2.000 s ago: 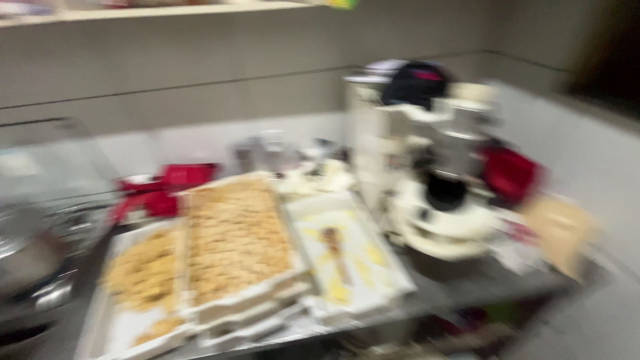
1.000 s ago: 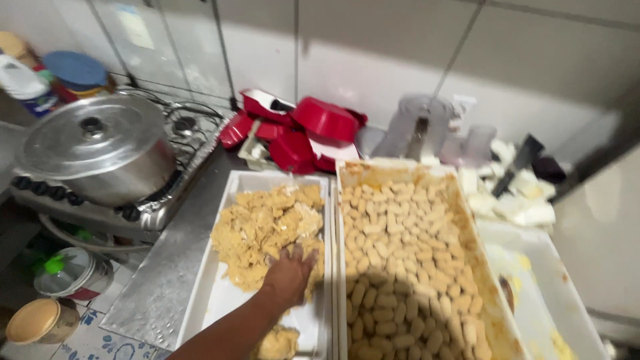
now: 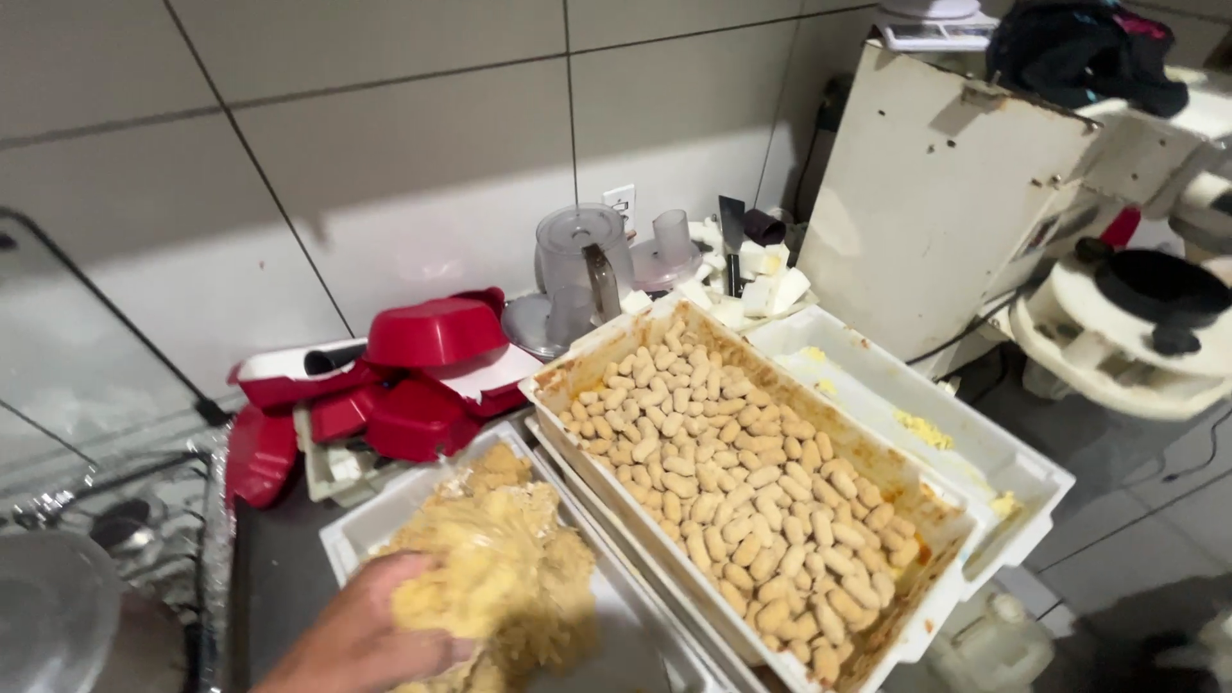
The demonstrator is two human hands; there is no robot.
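Note:
My left hand (image 3: pixel 371 630) reaches in from the bottom left, its fingers around a lump of yellow dough (image 3: pixel 472 568), blurred by motion. The lump is over crumbly tan dough (image 3: pixel 568 568) in a white plastic tray (image 3: pixel 337 544). The fingertips are partly hidden by the lump. Right of it, a deeper white tray (image 3: pixel 948 577) with brown-stained walls holds many small oblong dough pieces (image 3: pixel 741 491), and rests on other trays. My right hand is out of view.
Red containers (image 3: pixel 433 332) and a clear plastic jug (image 3: pixel 582 250) stand by the tiled wall. Another white tray (image 3: pixel 1039 481) has yellow bits in it. A metal pot (image 3: pixel 58 616) sits at the left on the stove. A whitish machine (image 3: pixel 924 192) stands at the right.
The view has swung to the right. My left hand was on the tan dough a second ago; now it has the yellow lump in its fingers.

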